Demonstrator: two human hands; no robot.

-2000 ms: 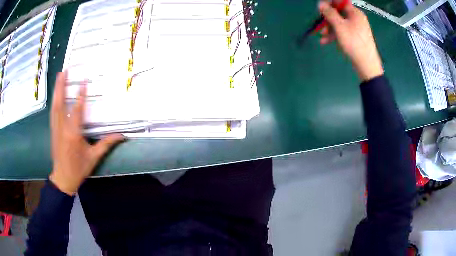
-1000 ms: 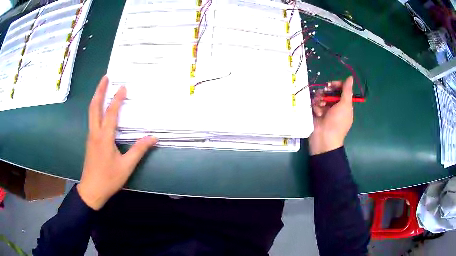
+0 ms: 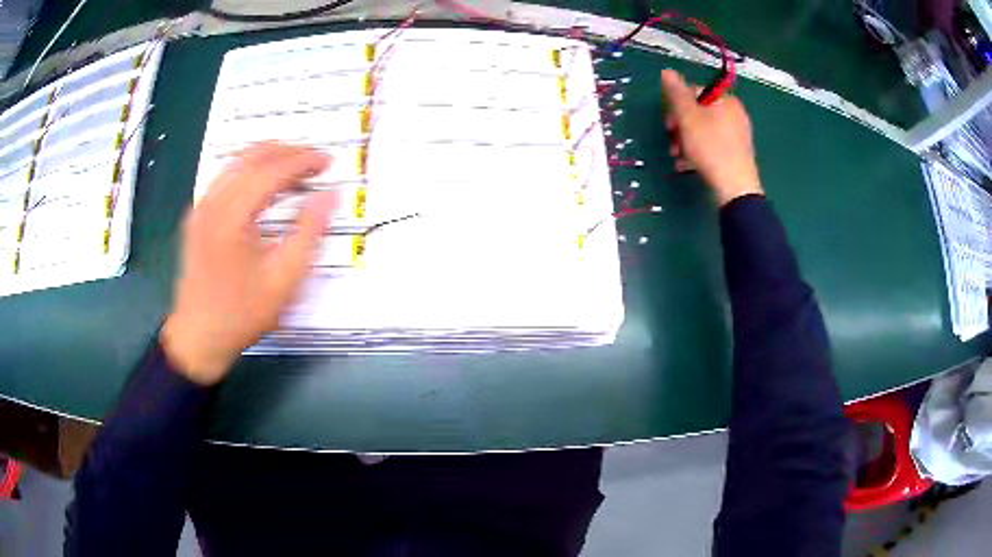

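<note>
A stack of white blister trays (image 3: pixel 468 294) lies in front of me. The top tray holds flat whitish pouch cells (image 3: pixel 468 120) in two columns, with yellow tape (image 3: pixel 362 163) at their wire ends. Thin dark and red leads with tiny whitish connectors (image 3: pixel 620 163) stick out past the tray's right edge. My left hand (image 3: pixel 248 256) is blurred, over the tray's left part, fingers apart, with nothing seen in it. My right hand (image 3: pixel 713 136) is right of the connectors and holds the red test probe (image 3: pixel 718 89); whether the black probe is there I cannot tell.
Another tray with cells (image 3: pixel 76 163) lies at the left. A white stack (image 3: pixel 963 250) stands at the far right. A pale strip (image 3: pixel 805 93) and a black cable (image 3: pixel 283 15) run along the back. A red stool (image 3: pixel 881 452) is below the bench's right edge.
My left hand has moved from the tray's left edge to over the cells. My right hand has moved away from the connectors, up and back. The lower trays now sit more evenly under the top one.
</note>
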